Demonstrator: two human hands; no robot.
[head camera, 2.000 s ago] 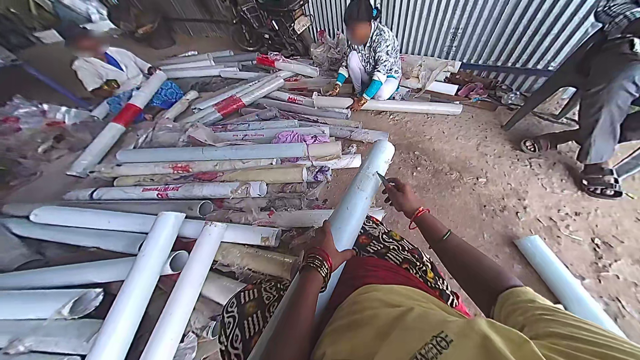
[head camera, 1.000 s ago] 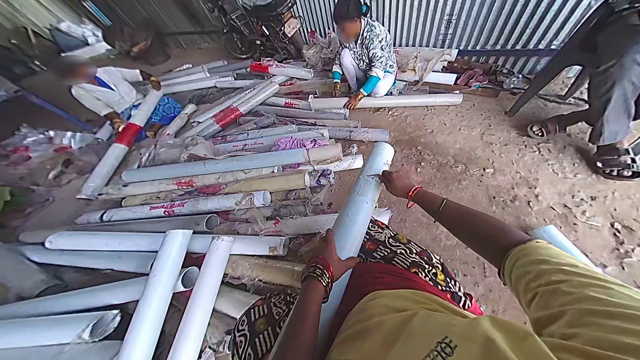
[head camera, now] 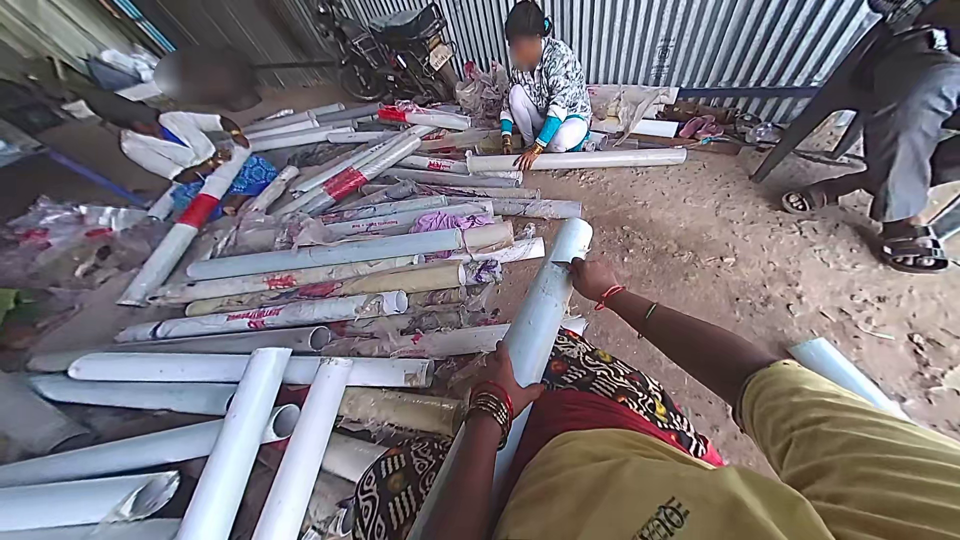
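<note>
A pale blue-white plastic pipe [head camera: 541, 307] lies slanted across my lap, its far end pointing up and away. My left hand [head camera: 510, 382] is wrapped around its middle, bangles at the wrist. Close to the pipe's far end, my right hand [head camera: 592, 279] is closed against its right side, a red thread around the wrist. A small dark edge shows between those fingers and the pipe; what it belongs to is hidden. Just left of my lap, two white pipes [head camera: 304, 450] lie slanted over other pipes.
Many pipes, some wrapped in plastic film [head camera: 262, 315], cover the ground to the left. One person [head camera: 551, 90] squats behind a white pipe [head camera: 585, 160]; another [head camera: 180, 142] sits at far left holding a red-banded pipe [head camera: 199, 211]. A seated person's legs [head camera: 911, 150] and another pipe [head camera: 847, 375] are at right.
My right hand was lifted off the pipe with fingers apart two seconds ago; now it is closed against the pipe's side near the far end. My left hand still holds the pipe.
</note>
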